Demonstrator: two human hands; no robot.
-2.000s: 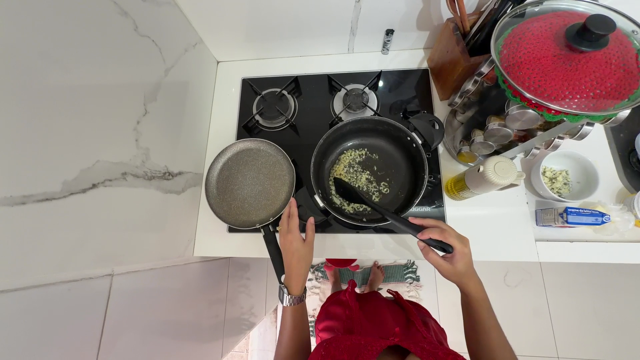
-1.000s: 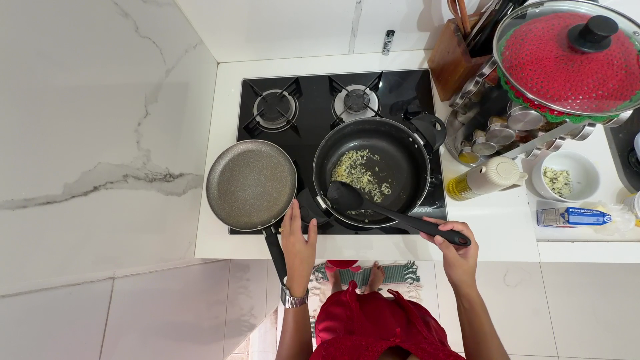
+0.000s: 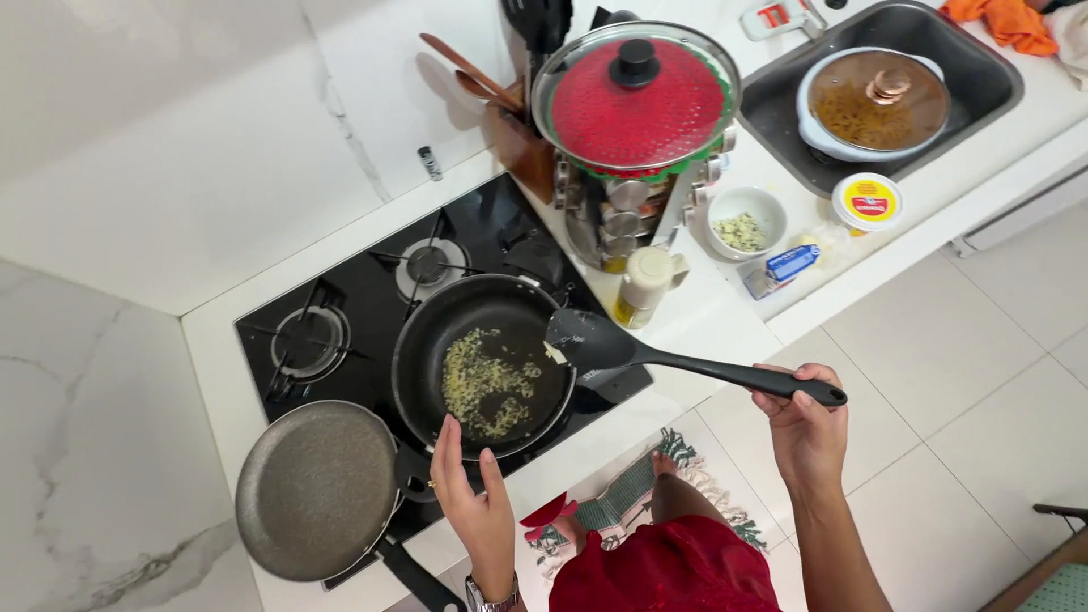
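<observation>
My right hand (image 3: 806,416) grips the handle of a black cooking spoon (image 3: 595,340), whose bowl is at the right rim of a deep black pan (image 3: 544,416). A pale piece of food clings to the spoon's edge. Chopped pieces, like garlic or onion (image 3: 484,378), lie spread over the pan's bottom. My left hand (image 3: 476,493), with fingers apart and nothing held, is over the pan's near edge, close to its black side handle. To its left a grey speckled frying pan (image 3: 314,493) sits on the stove's near left part.
Beyond the glass cooktop (image 3: 365,263) are a spice rack (image 3: 625,212) with a lidded red cover (image 3: 637,110) above it, and an oil bottle (image 3: 644,285). A white bowl (image 3: 748,223), a blue packet (image 3: 786,265) and a tub (image 3: 867,202) stand near the sink (image 3: 1003,81), which holds a covered dish (image 3: 880,102).
The spoon has been lifted from among the chopped pieces to the pan's right rim. My left hand has gone from beside the frying pan to the deep pan's near edge. The view has turned right.
</observation>
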